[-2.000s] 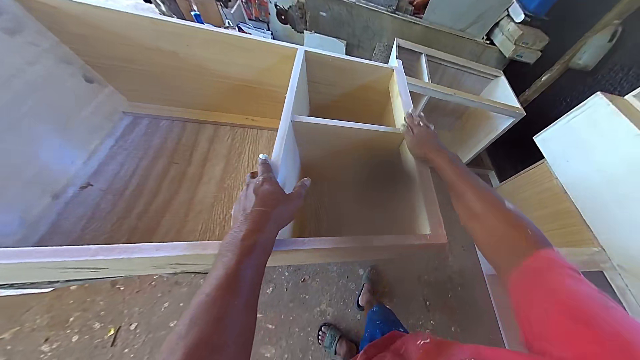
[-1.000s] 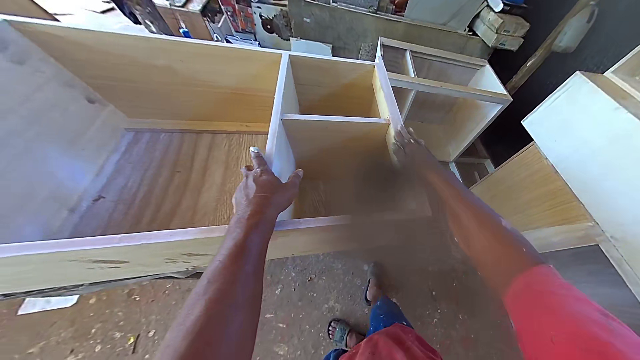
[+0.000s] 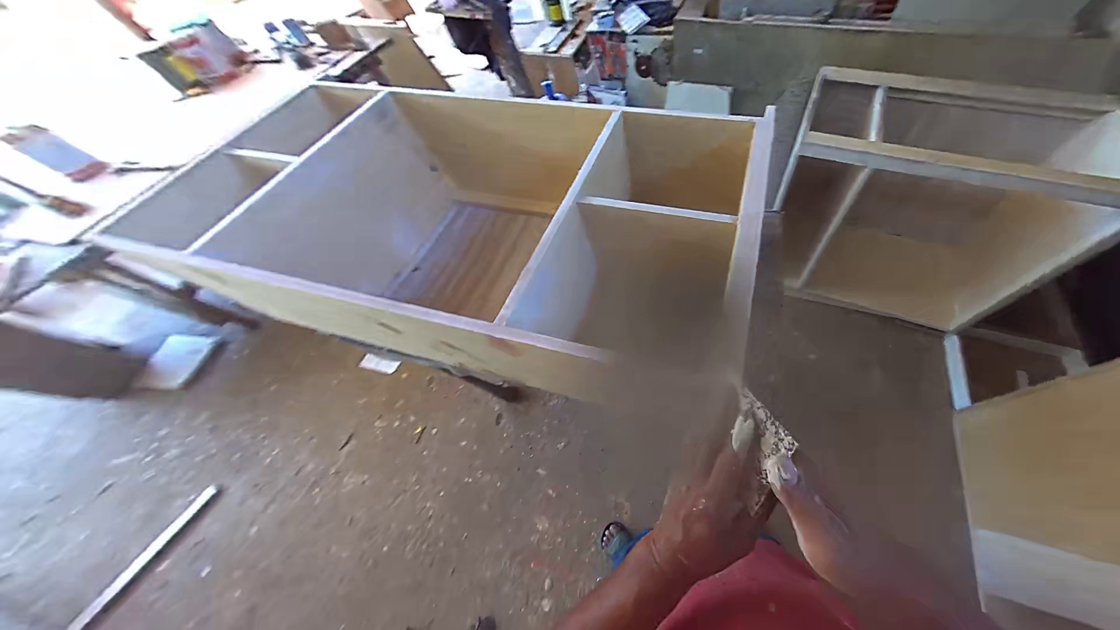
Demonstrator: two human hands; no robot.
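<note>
My left hand (image 3: 713,516) and my right hand (image 3: 818,516) are close together at the lower right, beyond the near right corner of a wooden cabinet carcass (image 3: 385,306). Between their fingers is a crumpled, speckled piece, perhaps sandpaper (image 3: 770,437); both hands touch it. The carcass lies with its open compartments upward, parted by pale-edged dividers (image 3: 560,219). A blurry smudge over the view hides its near right corner and part of my left hand.
A second wooden frame (image 3: 927,157) stands at the right, with a plywood cabinet (image 3: 1041,464) below it. A pale strip (image 3: 144,560) lies on the concrete floor at the lower left. Behind the carcass are cluttered tools and a bench (image 3: 551,66); a cluttered table (image 3: 114,114) is at the far left.
My left hand has left the carcass divider and my right hand the carcass's right side; both are now together near the body. The view has shifted, showing more at left.
</note>
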